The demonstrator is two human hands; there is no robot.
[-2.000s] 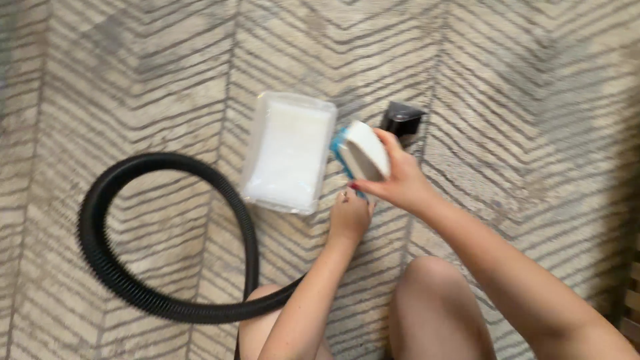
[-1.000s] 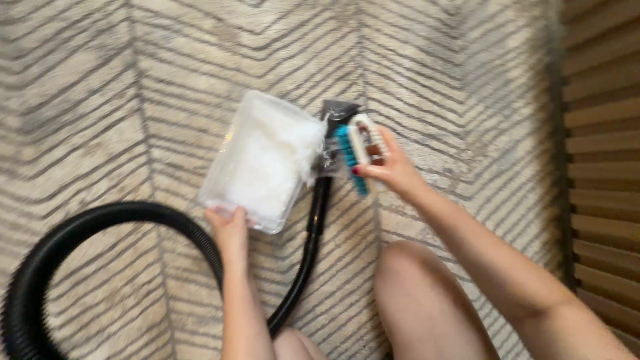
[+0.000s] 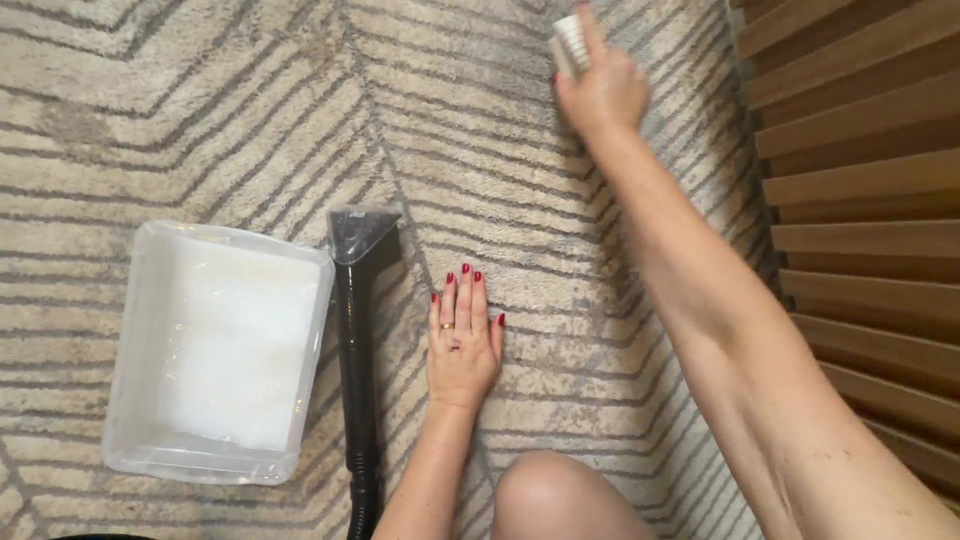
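My right hand, at the upper right, grips a white-handled scrub brush against the patterned carpet; its bristles are hidden. My left hand lies palm down on the carpet, fingers extended, holding nothing. Just left of it rests a black vacuum wand with a clear-fronted upholstery nozzle at its upper end. Beyond the wand, on the left, a translucent plastic tub holds white foam.
Brown slatted or pleated panels run along the right edge of the carpet. A bent knee shows at the bottom. Part of a black hose enters at the lower left.
My left hand has let go of the tub and now lies flat on the carpet. My right hand has carried the brush up and right, away from the tub and nozzle, onto the carpet.
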